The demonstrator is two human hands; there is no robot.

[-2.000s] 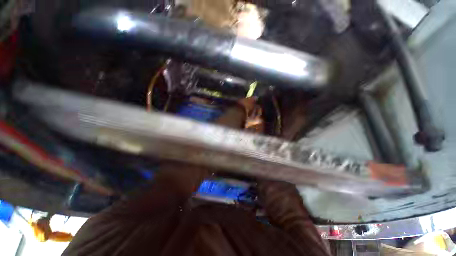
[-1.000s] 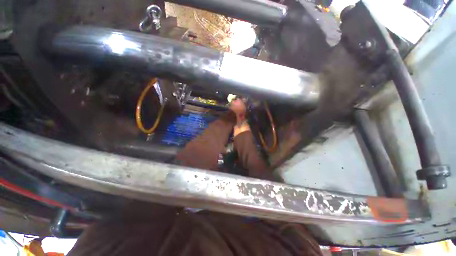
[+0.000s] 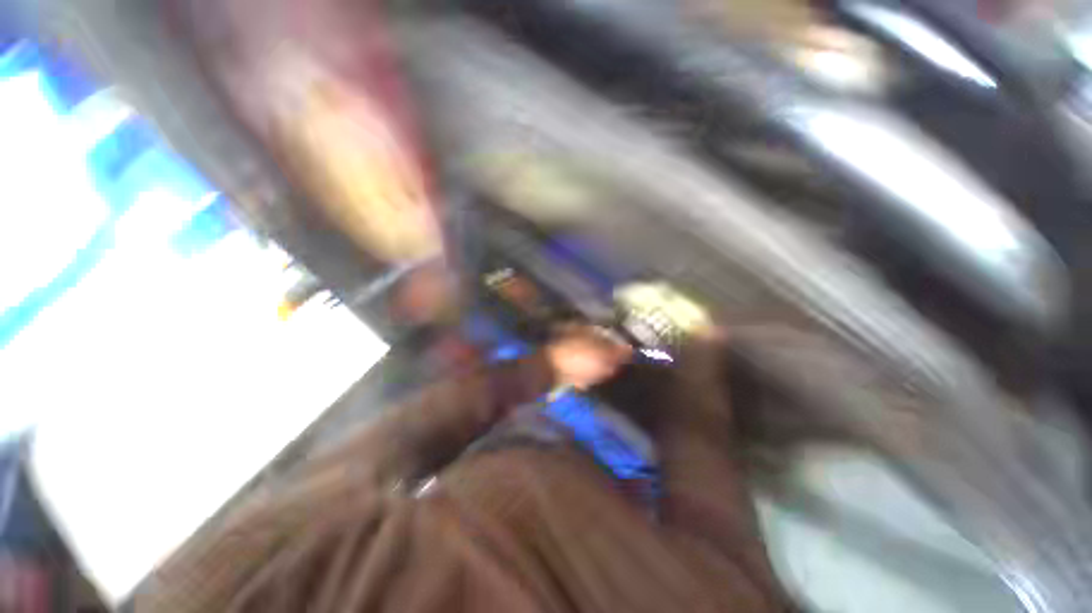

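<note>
The view is strongly blurred. A pale yellow moulded part point(image 3: 659, 314) with dark marks is in front of my body, near the image centre. My right hand point(image 3: 709, 332) is at its right edge and seems to hold it; the fingers are mostly hidden or blurred. My left hand point(image 3: 587, 356) is just left of and below the part. Its fingers are too blurred to tell whether they hold anything.
The red machine door point(image 3: 347, 144) with a yellow label is at the upper left. A white tabletop point(image 3: 180, 395) is at the left, with blue shapes beyond it. A metal rail point(image 3: 766, 222) and a shiny tie bar point(image 3: 916, 180) are at the right. A blue thing point(image 3: 605, 437) is below my hands.
My hands have come out of the mould area to in front of my body, with the pale part now showing larger. The view has swung left; the red door and white tabletop have come in.
</note>
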